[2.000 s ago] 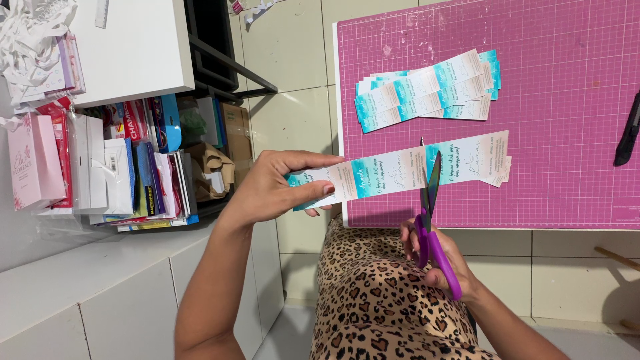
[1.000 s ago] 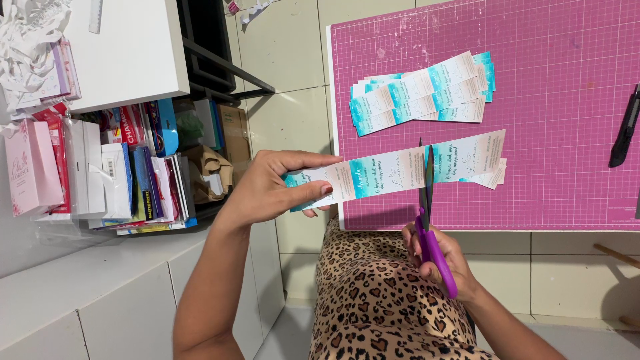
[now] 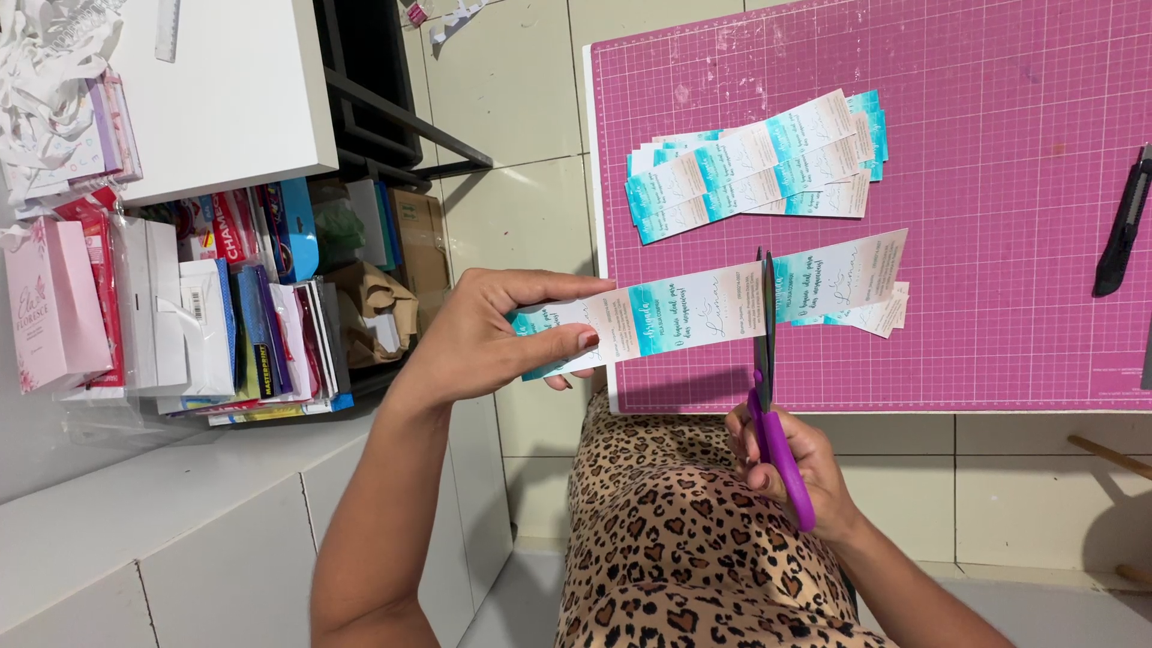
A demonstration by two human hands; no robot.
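Note:
My left hand [image 3: 504, 337] pinches the left end of a printed paper strip [image 3: 702, 310] in teal, white and beige, between thumb and fingers. In my right hand [image 3: 796, 468] are purple-handled scissors [image 3: 781, 450], their dark blades upright across the strip and nearly together. Right of the blades, a printed section [image 3: 841, 279] lies in line with the strip; whether it is fully separate I cannot tell. Small printed cards [image 3: 886, 315] lie partly beneath it. Farther back, a fanned pile of similar strips [image 3: 747, 171] rests on the pink gridded cutting mat [image 3: 972, 180].
A black utility knife [image 3: 1123, 225] lies at the mat's right side. To the left stands a white table [image 3: 234, 90] with paper scraps [image 3: 54, 72] and a ruler [image 3: 167, 29]. Below it are packed envelopes and packets [image 3: 207, 315], beside a brown paper bag [image 3: 373, 310].
The scissor blades, a little apart two seconds ago, have come nearly together across the strip. My left hand keeps its hold on the strip.

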